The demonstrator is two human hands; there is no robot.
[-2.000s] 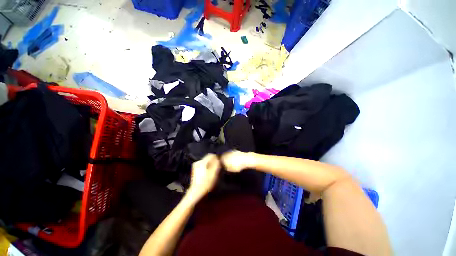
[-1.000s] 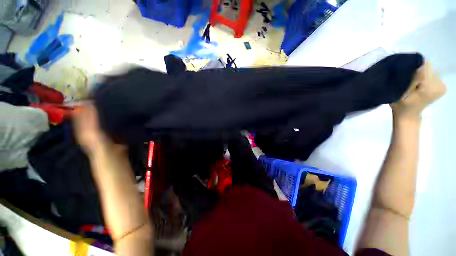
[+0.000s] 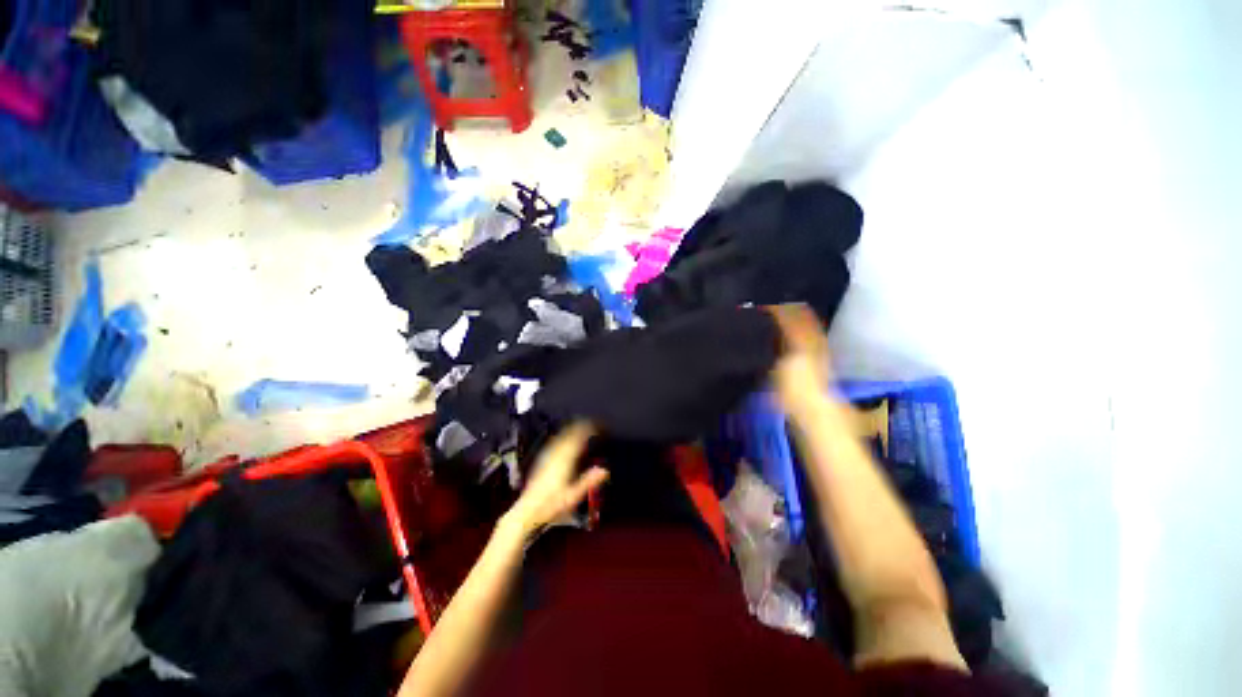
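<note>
A black cloth panel [image 3: 667,375] is spread in front of me over my lap. My right hand [image 3: 801,341], blurred, grips its right end. My left hand [image 3: 561,479] is at its lower left edge with thumb and fingers apart; whether it touches the cloth is unclear. Beyond the panel lies a pile of black pieces with grey and white bits [image 3: 497,306] on the floor. Another black cloth pile [image 3: 770,245] lies to the right, against the white table.
A red basket [image 3: 395,524] with black cloth stands left, a blue basket [image 3: 964,470] right. The white table [image 3: 1062,313] borders the right side. A red stool [image 3: 470,68] stands ahead. Blue scraps [image 3: 307,395] and a pink piece [image 3: 654,259] lie on the floor.
The black cloth, stretched wide between both hands a second ago, is now lower and shorter across. Both hands have come inward, and the view has shifted.
</note>
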